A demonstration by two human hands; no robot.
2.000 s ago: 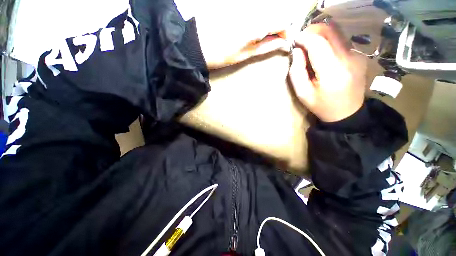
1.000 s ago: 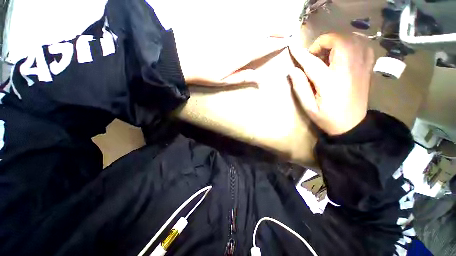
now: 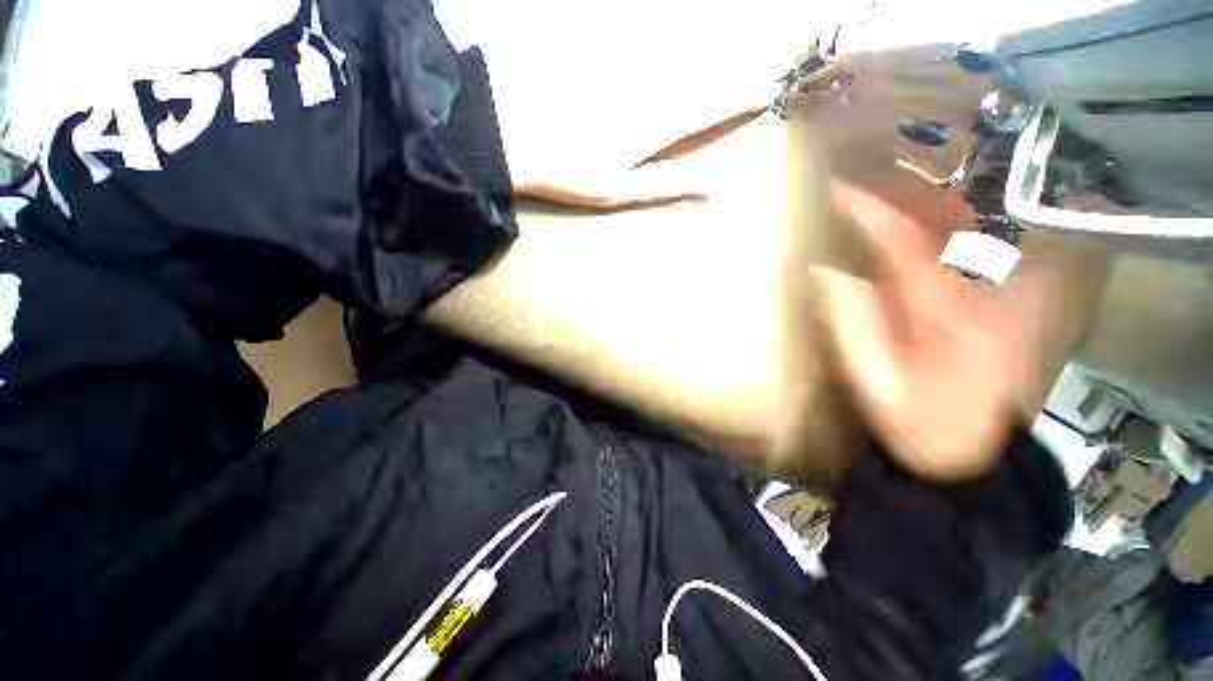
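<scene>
A tan fabric piece, nearly white in glare, lies on the table in front of me. Its upper edge runs to the small metal needle area of the sewing machine. My right hand is blurred, over the right side of the fabric, fingers apart, holding nothing that shows. My left hand is washed out by glare beyond the black cuff, at the fabric's left part; its fingers and any grip cannot be made out.
The grey machine head with a white curved bar is at upper right. A white round knob sits beside my right hand. Scattered tan pieces lie at lower right. White cables hang on the black jacket.
My right hand has moved down and away from the needle area, and its fingers have spread. My left hand drew back from the needle area and now stays low at the left.
</scene>
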